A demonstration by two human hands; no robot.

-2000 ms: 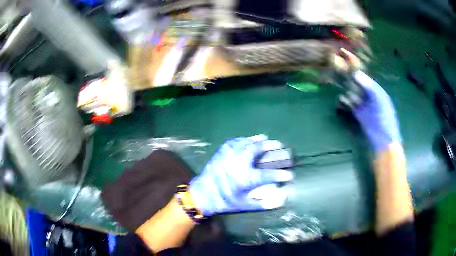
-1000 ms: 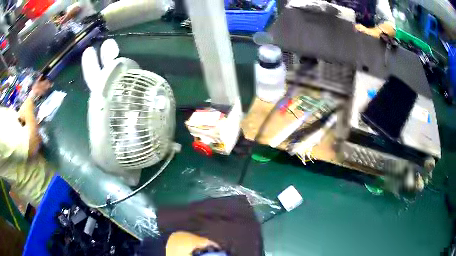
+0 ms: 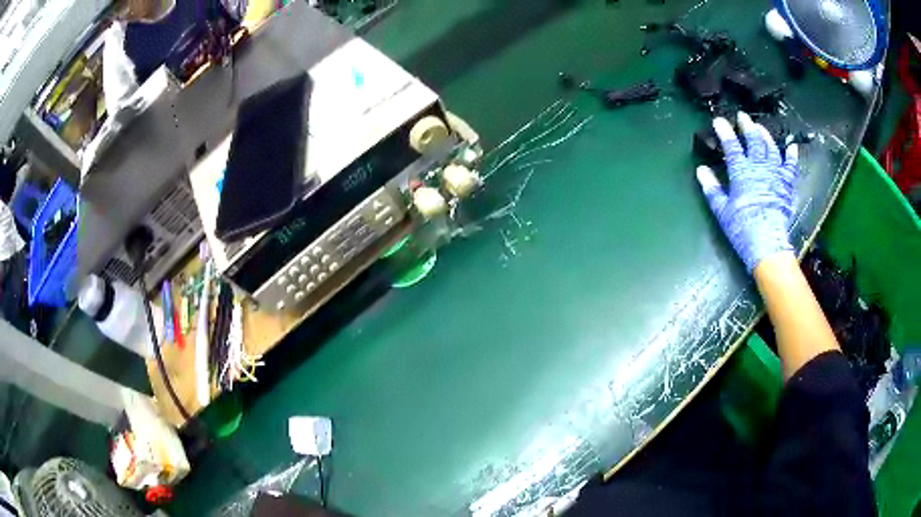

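My right hand [image 3: 752,192], in a blue-white striped glove, lies at the near side of a loose pile of black power adapters [image 3: 729,86] at the upper right. Its fingers are spread, with the fingertips over a black adapter [image 3: 711,147]; the palm hides what is under it. My left hand is not in view. A small white socket block [image 3: 310,435] with a thin dark cord lies on the green mat [image 3: 475,333] at the lower left.
A beige meter [image 3: 338,237] with cream terminals [image 3: 461,180] stands upper left, a black smartphone [image 3: 265,157] on top. Pens and ties lie on a brown board [image 3: 278,325]. A white bottle [image 3: 116,311], fans, a blue bin and a green bin [image 3: 889,237] surround the mat.
The view has swung from the fan side to the adapter pile. My right hand, at the meter's terminals two seconds ago, is now at the pile. My left hand has left view.
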